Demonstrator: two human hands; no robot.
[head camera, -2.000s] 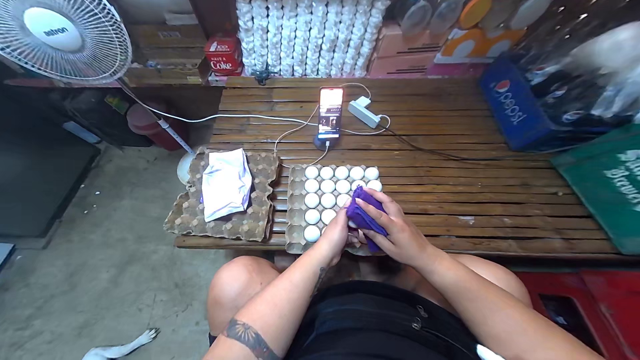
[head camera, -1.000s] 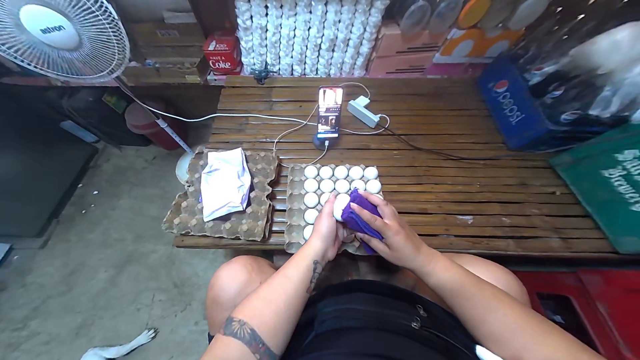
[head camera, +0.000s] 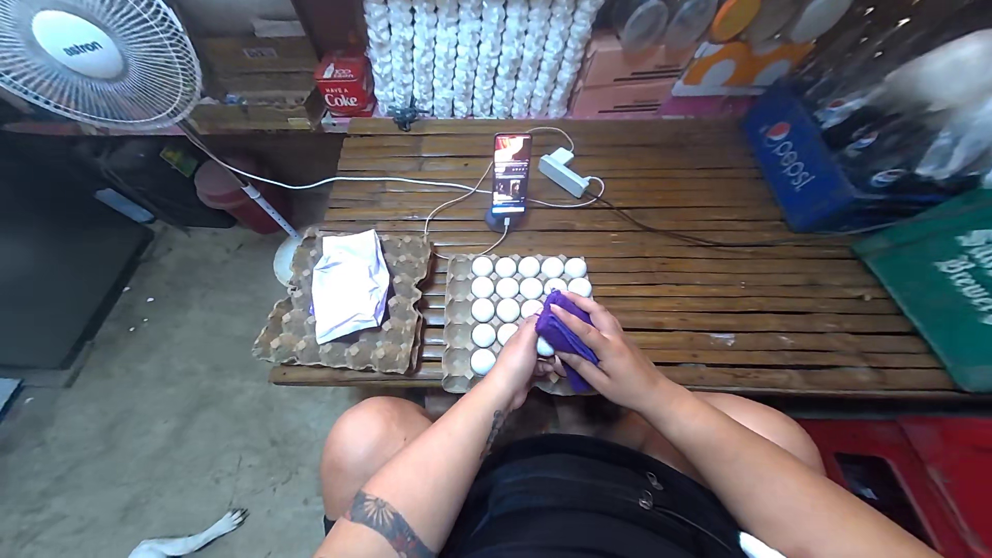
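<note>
A cardboard egg tray (head camera: 457, 333) with rows of white eggs (head camera: 482, 311) lies at the near edge of the slatted table. Over its right part, my left hand (head camera: 521, 358) is closed around a white egg (head camera: 545, 347), which shows only in part between my hands. My right hand (head camera: 612, 349) holds a purple cloth (head camera: 570, 333) against that egg. The cloth and my fingers hide some of the tray's near right corner. Left of this tray are stacked egg trays (head camera: 399, 341) without eggs, and a white packet (head camera: 350, 287) lies on them.
A lit phone (head camera: 511, 174) stands on a round base with cables and a white power strip (head camera: 563, 172) beside it. At the right are a blue Pepsi crate (head camera: 798, 167) and a green crate (head camera: 942, 287). A fan (head camera: 93, 54) stands at the left; an animal's leg (head camera: 190, 540) shows on the floor.
The purple cloth has shifted over the egg between my hands, which showed more of its white top one second ago. Both hands stay above the right part of the tray.
</note>
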